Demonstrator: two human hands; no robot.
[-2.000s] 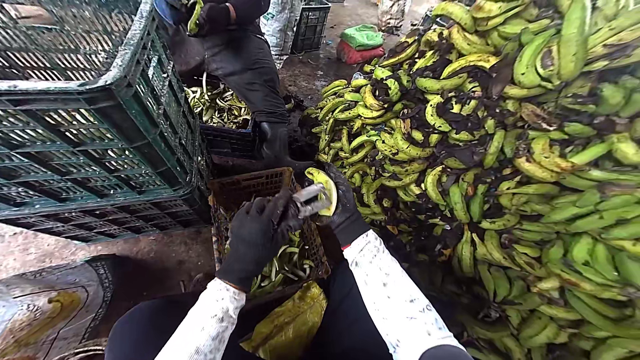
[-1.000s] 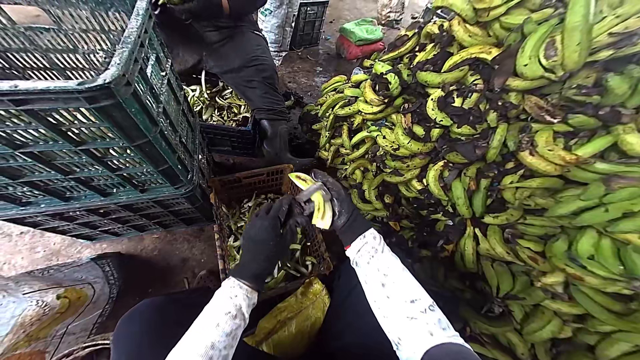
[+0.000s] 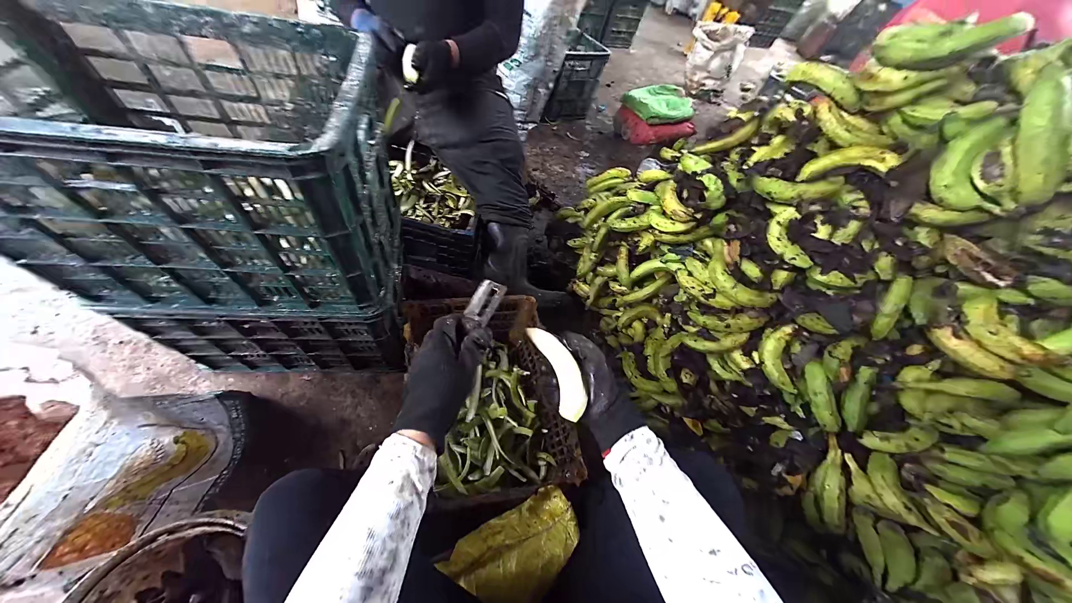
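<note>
My left hand (image 3: 444, 368), in a black glove, grips a metal peeler (image 3: 485, 302) whose blade end points up and away. My right hand (image 3: 601, 389), also gloved in black, holds a peeled, pale plantain (image 3: 561, 373) by its right side. The peeler and the plantain are apart. Below both hands is a brown plastic crate (image 3: 563, 435) with green peel strips (image 3: 494, 427) in it. A yellow sack (image 3: 516, 548) lies between my legs, at the crate's near end.
Stacked green plastic crates (image 3: 167, 155) stand at left. A large heap of green-yellow plantains (image 3: 804, 276) fills the right. Ahead, a person in dark clothes (image 3: 473, 126) holds a pale plantain beside a crate of peels (image 3: 431, 197). A round container (image 3: 151, 553) is at lower left.
The plantain in my right hand showed yellow-green skin two seconds ago and now looks pale all over. The peeler was against it and is now away from it, to the left.
</note>
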